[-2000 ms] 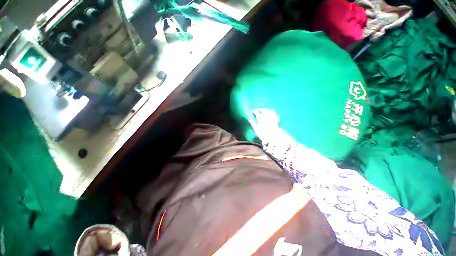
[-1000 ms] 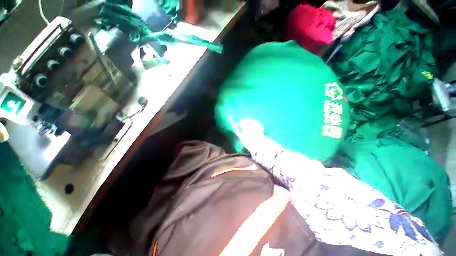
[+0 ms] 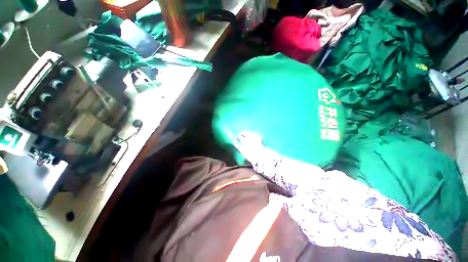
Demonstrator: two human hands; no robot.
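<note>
A large rounded green cloth form with pale yellow lettering point(image 3: 287, 107) bulges at the middle. A sleeve with white and purple flowers reaches it from the lower right. My right hand point(image 3: 250, 146) shows as an overexposed pale patch against its lower left side; its fingers and any grip cannot be made out. The overlock machine point(image 3: 69, 110) stands at the left, its presser foot area point(image 3: 43, 156) lit, with no hand clearly visible there. Green cloth point(image 3: 20, 220) hangs at the lower left edge. My left hand is not in view.
The pale table point(image 3: 138, 120) slants across the left. Green strips point(image 3: 110, 43), a dark pad point(image 3: 139, 38), an orange-copper cylinder point(image 3: 175, 23) and an orange-red box point(image 3: 123, 7) lie at its far part. Right: a red bundle point(image 3: 297, 38), heaped green cloth point(image 3: 377, 56) and a metal rack point(image 3: 444, 84).
The view has shifted, showing more of the table's far part and the rack. A pale cuff-like ring at the bottom left has left the picture. The sleeve still reaches the green form.
</note>
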